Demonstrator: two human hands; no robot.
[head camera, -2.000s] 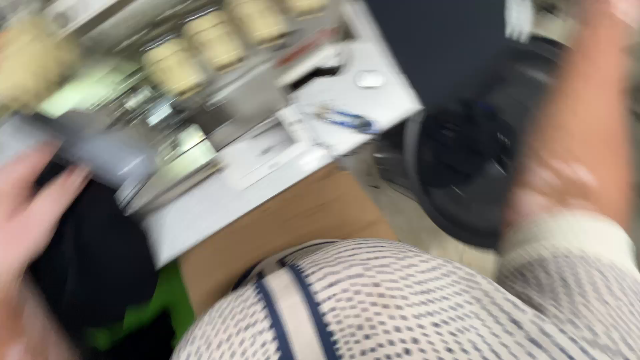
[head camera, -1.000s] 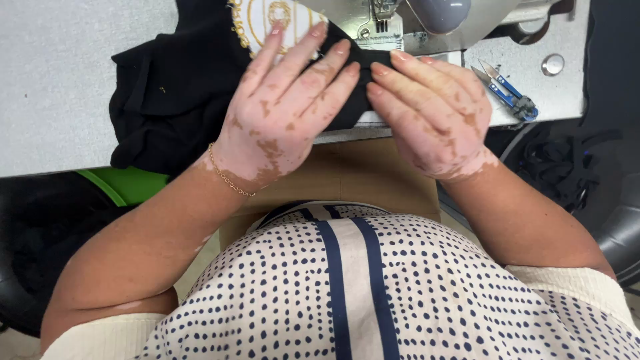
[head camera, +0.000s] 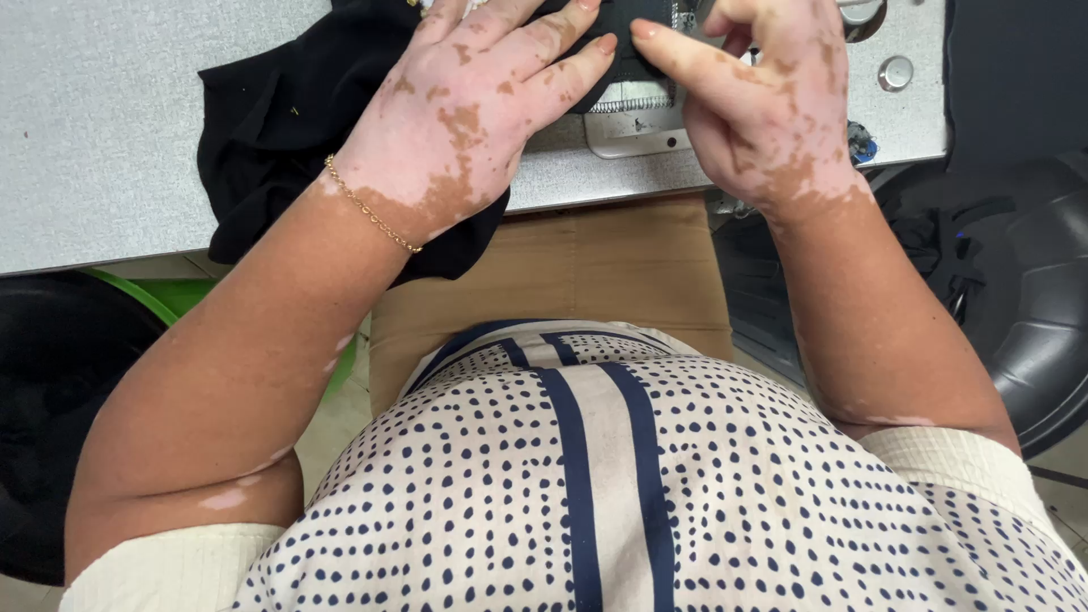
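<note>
Black fabric (head camera: 280, 127) lies bunched on the light table, and a bit of white and gold embroidery (head camera: 463, 7) shows at the top edge. My left hand (head camera: 476, 102) rests flat over the fabric with its fingers spread, a gold chain bracelet at the wrist. Beside the sewing machine's metal plate (head camera: 637, 132), my right hand (head camera: 769, 102) is bent, its index finger reaching toward the dark fabric; whether it grips anything is hidden. White overlock-like stitching (head camera: 633, 105) runs by the fabric edge between the hands. The machine's upper parts are mostly out of view.
A round metal knob or disc (head camera: 896, 74) sits on the table (head camera: 102, 170) at right. Blue-handled thread snips (head camera: 862, 144) are partly behind my right wrist. Black tubs (head camera: 1003, 280) stand below on both sides, with a green container (head camera: 170, 293) at left.
My hands were close together on the black fabric; now they are farther apart. The right hand has turned and lifted its fingers. More embroidery showed a second ago.
</note>
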